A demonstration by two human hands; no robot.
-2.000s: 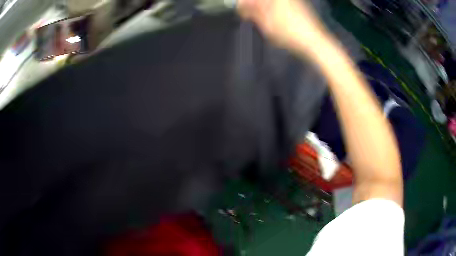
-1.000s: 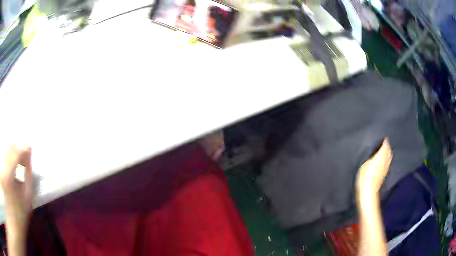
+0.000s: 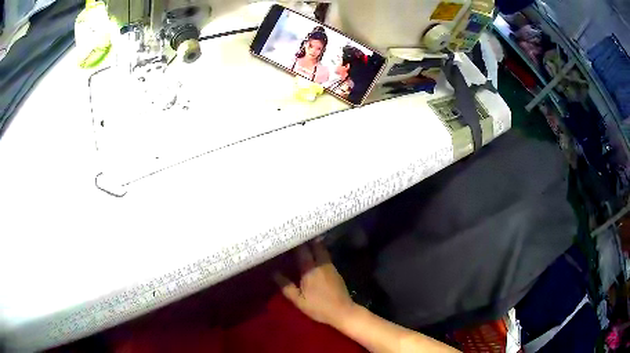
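My right hand (image 3: 319, 288) is below the table's front edge, over the red cloth on my lap, with its forearm coming in from the lower right. Its fingers are apart, their tips in shadow near the edge, and no cloth shows in it. My left hand is out of the picture. A dark grey fabric bundle (image 3: 476, 227) hangs at the right, below the table end and beyond my right hand. The white sewing table (image 3: 228, 186) has a printed scale along its front edge. The needle area (image 3: 141, 52) of the machine is at the upper left.
A smartphone (image 3: 319, 54) playing a video leans on the machine bed, with a yellow sticky piece (image 3: 308, 89) at its edge. A dark strip (image 3: 470, 110) hangs over the table's right end. Dark cloth (image 3: 41, 52) lies at the far left. A red crate (image 3: 483, 338) and navy cloth (image 3: 559, 296) are low right.
The dark cloth that covered the table is off it, and grey cloth hangs at the right. My right hand has moved from that cloth to below the table edge. My left hand has left the picture.
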